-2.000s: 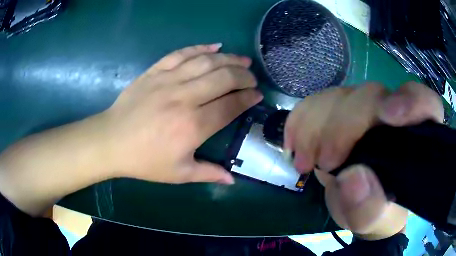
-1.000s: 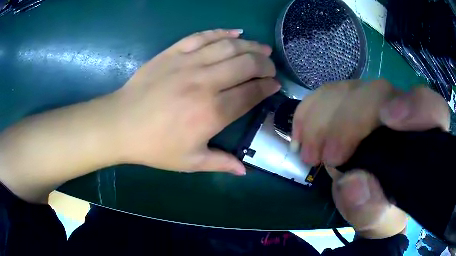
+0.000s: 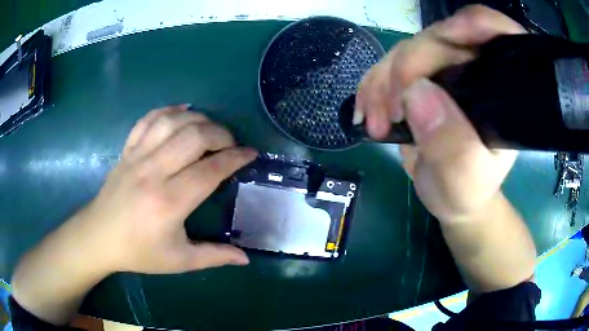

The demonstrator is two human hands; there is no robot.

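Note:
The display assembly (image 3: 278,220) lies flat on the dark-green worktop, silver back panel up, with a black frame and a small orange cable end at its lower right. My left hand (image 3: 174,194) rests at its left side, fingertips at the top left corner and thumb at the bottom left. My right hand (image 3: 433,110) grips the black electric screwdriver (image 3: 510,90). The tool's nose is over the right part of the round screw tray (image 3: 310,123), which has a perforated bottom with dark screws; the bit tip is hidden.
At the far left lie other display assemblies (image 3: 22,97) in a short stack. A small bracket pile (image 3: 570,178) lies at the right. Dark stacked pieces (image 3: 445,13) stand at the top right. A white strip (image 3: 194,13) runs along the back.
My right hand and the screwdriver have moved up off the display assembly to the tray. The whole panel is now uncovered. The view has shifted; my left hand stays at the assembly's left side.

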